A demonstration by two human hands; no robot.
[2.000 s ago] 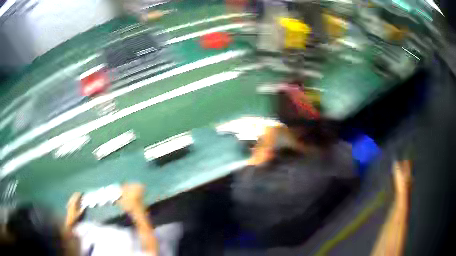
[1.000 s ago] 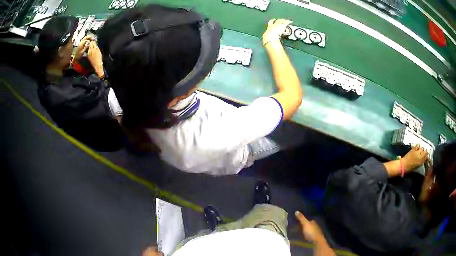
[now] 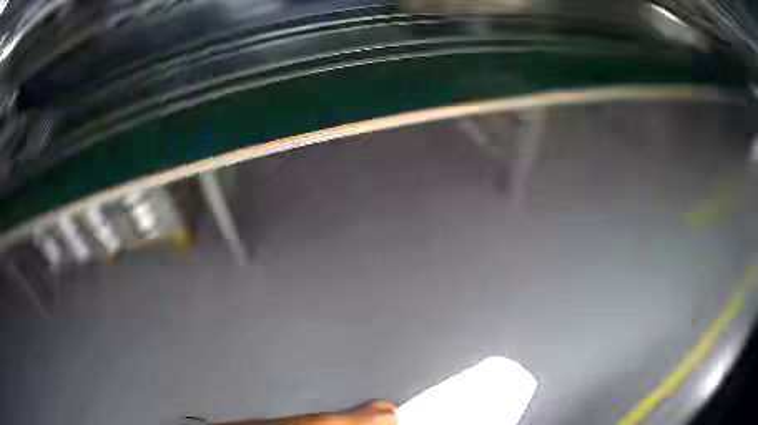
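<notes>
A plain white shape that looks like the sheet of paper (image 3: 474,397) is at the bottom edge, right of centre, blurred and cut off by the picture's edge. My left hand (image 3: 370,411) comes in low from the left and holds the paper at its left edge. Its fingers are mostly cut off or blurred. No writing can be made out on the paper. A thin dark line lies near the bottom edge left of the hand; I cannot tell what it is. My right hand is not in view.
A long green bench (image 3: 374,91) with a pale edge curves across the top, with blurred legs under it. Blurred pale items (image 3: 104,228) are below the bench at the left. Grey floor (image 3: 374,290) lies in front, with a yellow line (image 3: 694,357) at the right.
The view has swung from the seated people and their workbench to floor and another bench stretch. The paper now shows right of centre at the bottom. My right hand has left the view.
</notes>
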